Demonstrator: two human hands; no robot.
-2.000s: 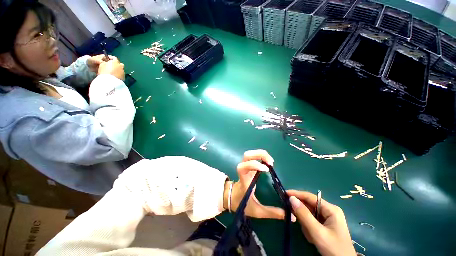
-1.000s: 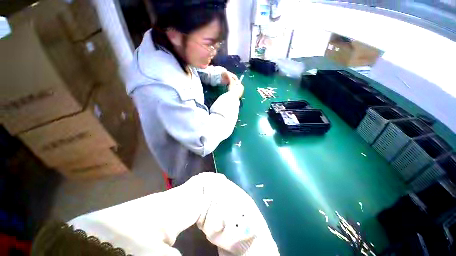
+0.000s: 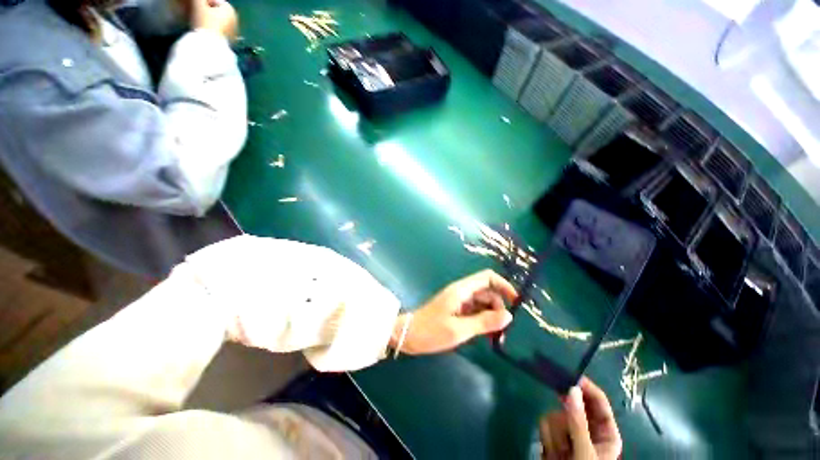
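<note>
The phone middle frame (image 3: 612, 314), a thin dark open rectangle, is held tilted above the bench, its far end over the dark trays. That end shows a greyish panel with faint round marks; blur hides its details. My left hand (image 3: 457, 316) grips the frame's near left part between thumb and fingers. My right hand (image 3: 584, 426) pinches its near right corner; this hand is partly cut off by the bottom edge. No tweezers can be made out. Mixed pale and dark scraps (image 3: 496, 245) lie behind my left hand, and a pale scrap pile (image 3: 634, 375) lies beyond my right hand.
Stacked black trays (image 3: 690, 202) stand at right, with grey slotted trays (image 3: 559, 94) beyond. A black parts tray (image 3: 389, 79) sits at the bench's far side, near more scraps (image 3: 314, 25). A coworker in a blue-grey jacket (image 3: 117, 112) is at left. The green bench edge (image 3: 355, 388) runs beside my lap.
The view swung toward the coworker and back. My hands, out of view one second ago, are visible again. Compared with two seconds ago, the frame is raised and tilted toward the stacks.
</note>
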